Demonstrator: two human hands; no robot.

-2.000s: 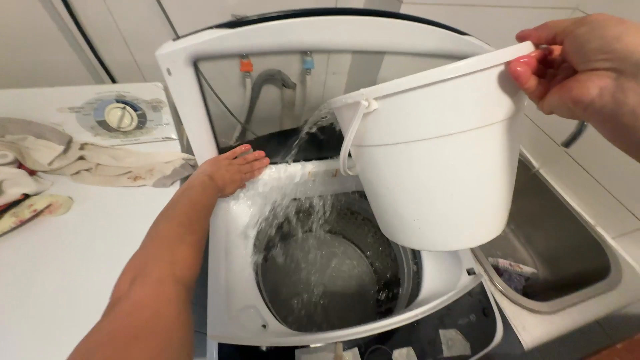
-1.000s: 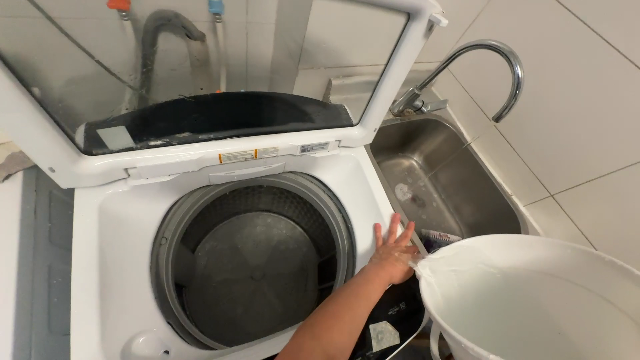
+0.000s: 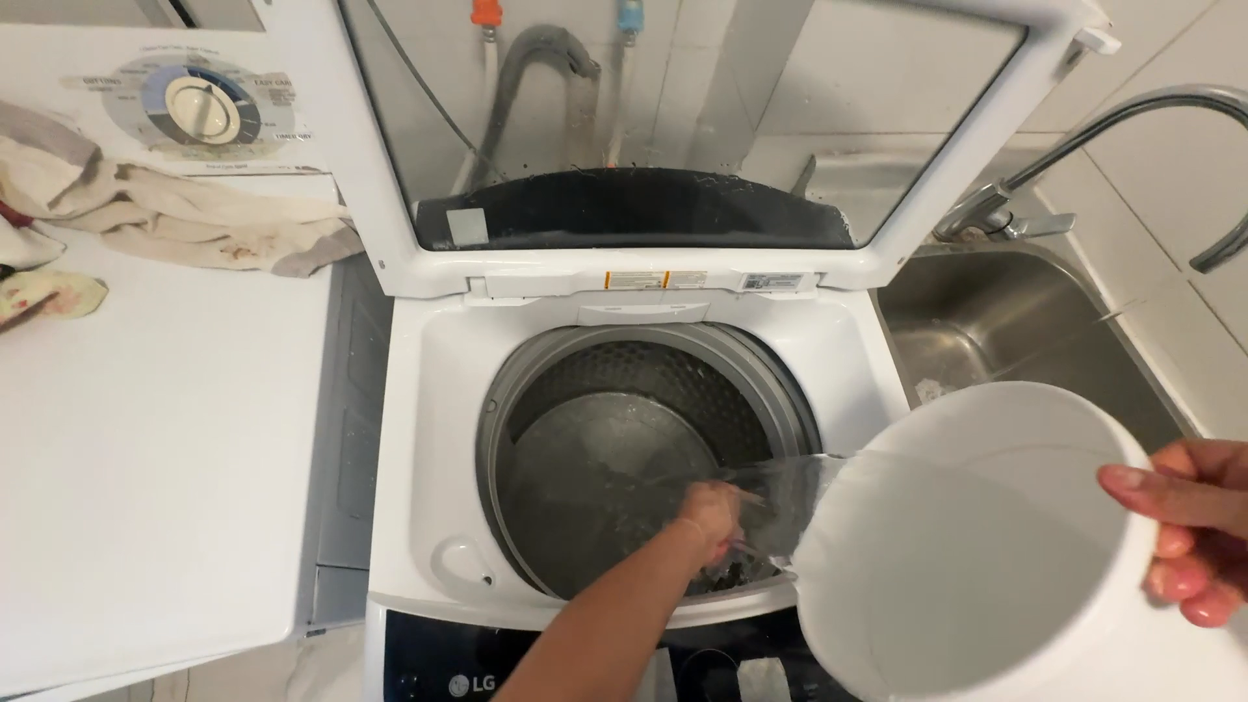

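A white plastic bucket (image 3: 965, 546) is tilted to the left at the lower right, its rim gripped by my right hand (image 3: 1185, 526). Water (image 3: 790, 502) pours from its lip into the tub (image 3: 604, 478) of an open top-loading LG washing machine (image 3: 444, 439). Over the near right part of the tub reaches my left hand (image 3: 712, 522), beside the falling water; its fingers are blurred and partly covered by the stream. Water shows at the bottom of the tub. The machine's raised lid (image 3: 634, 268) leans back towards the wall.
A stainless steel sink (image 3: 1033, 331) with a curved faucet (image 3: 1102, 127) adjoins the washer on the right. Left of it, a white appliance with a dial (image 3: 203, 109) carries crumpled cloths (image 3: 185, 210). A grey drain hose (image 3: 512, 88) runs behind the lid.
Water now pours from the bucket into the tub; one second ago no stream into it showed. My left hand has moved from the washer's right edge to over the tub.
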